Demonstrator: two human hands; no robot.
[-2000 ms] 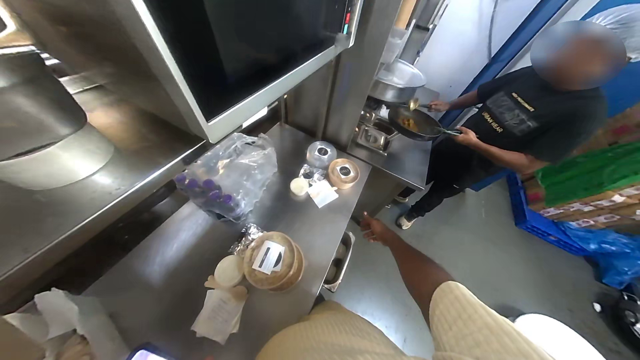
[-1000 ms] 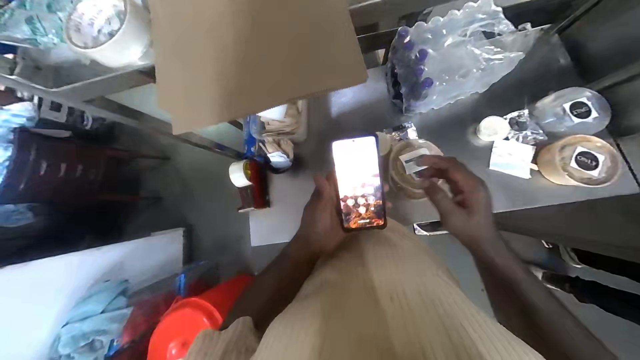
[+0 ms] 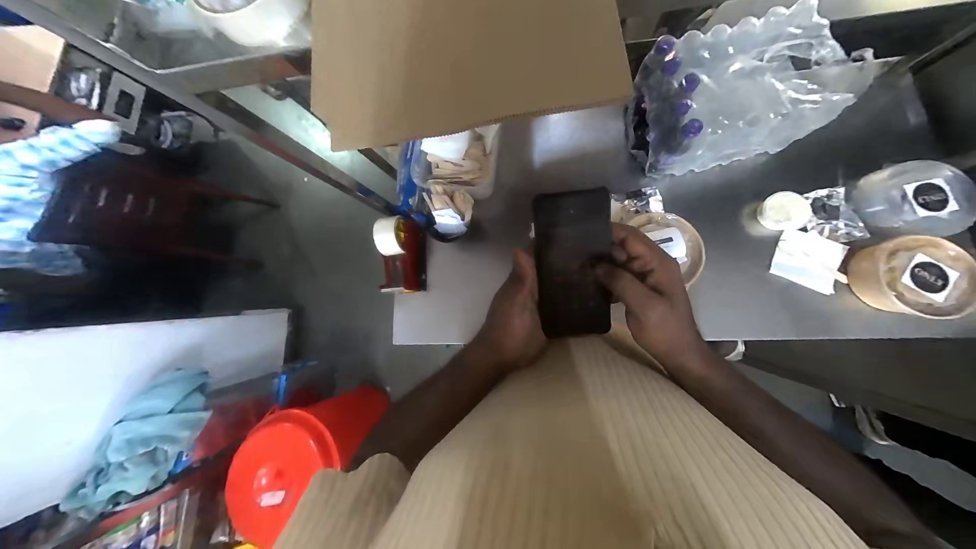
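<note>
A smartphone (image 3: 572, 263) with a dark screen is upright in front of my body, held between both hands. My left hand (image 3: 515, 313) grips its left edge and lower corner, the thumb along the side. At the right edge, my right hand (image 3: 648, 297) touches the phone with bent fingers and thumb. Just behind that hand sits a round lidded food container (image 3: 690, 255) with a white label, partly hidden, beside crumpled foil (image 3: 646, 200). Farther right on the steel counter (image 3: 732, 305) are a kraft paper bowl (image 3: 877, 274), a clear-lidded container (image 3: 877, 206), a small lidded cup (image 3: 784, 210) and folded napkins (image 3: 808, 261).
A plastic-wrapped pack of purple-capped bottles (image 3: 751, 91) lies at the back. Brown cardboard (image 3: 469, 69) overhangs the counter. A red tape dispenser (image 3: 404, 255) and a tub of wooden cutlery (image 3: 465, 164) stand at the left end. A red lidded bin (image 3: 282, 465) is at lower left.
The phone's screen was lit a second ago and is dark now. My right hand has come from above the labelled container to the phone. The view swung left after the earliest frame.
</note>
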